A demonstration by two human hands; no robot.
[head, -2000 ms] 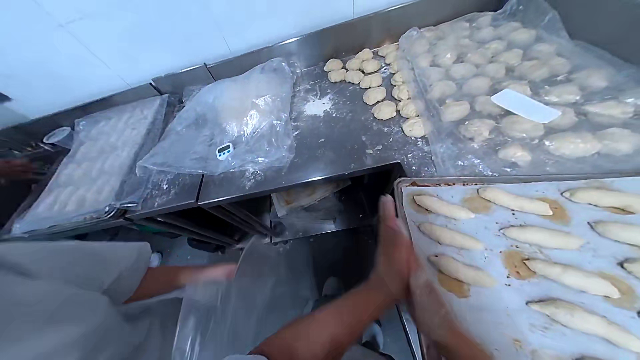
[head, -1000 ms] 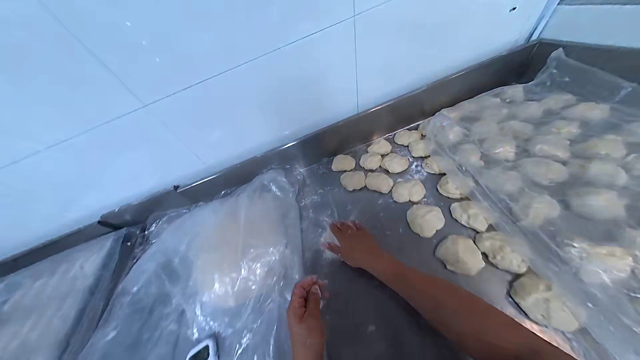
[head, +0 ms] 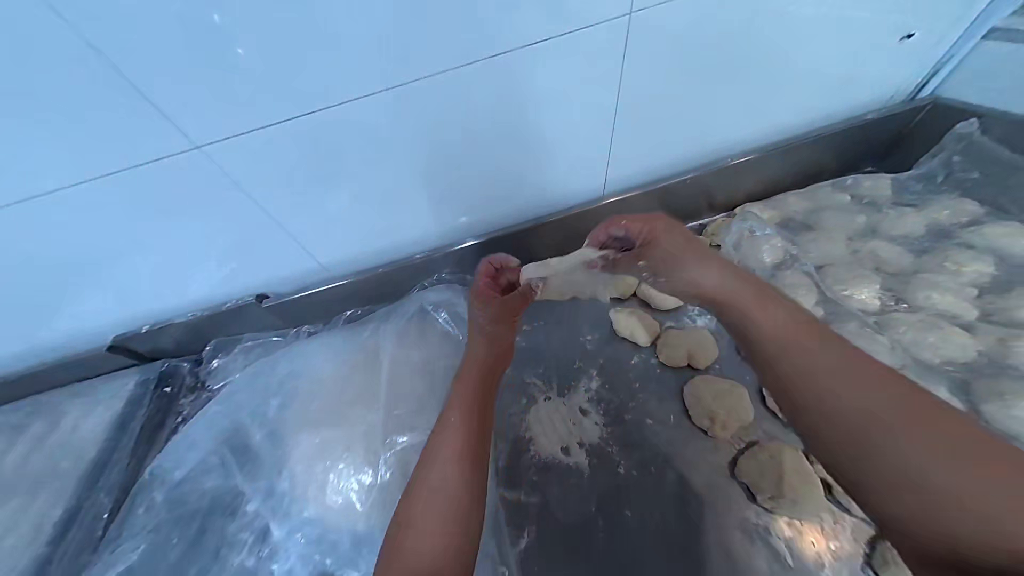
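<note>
A flattened piece of dough [head: 572,276] is held up between my two hands near the back of the metal worktop [head: 608,496]. My left hand [head: 500,292] pinches its left end, and my right hand [head: 640,248] grips its right end. Just below and right of it lie small dough pieces [head: 634,326], some partly hidden by the held dough and my right hand. Larger flat dough rounds [head: 718,406] run toward the front beside my right forearm. A patch of white flour [head: 564,428] lies on the metal below my hands.
Clear plastic sheeting [head: 344,432] covers pale dough at the left. More plastic covers many dough pieces [head: 928,336] at the right. A raised metal rim [head: 680,192] runs along the tiled wall [head: 400,160]. A plastic-covered tray [head: 64,456] sits at far left.
Both hands have moved to the back of the worktop and now hold a piece of dough between them. One second ago they were apart near the flour, with no dough piece visible in them.
</note>
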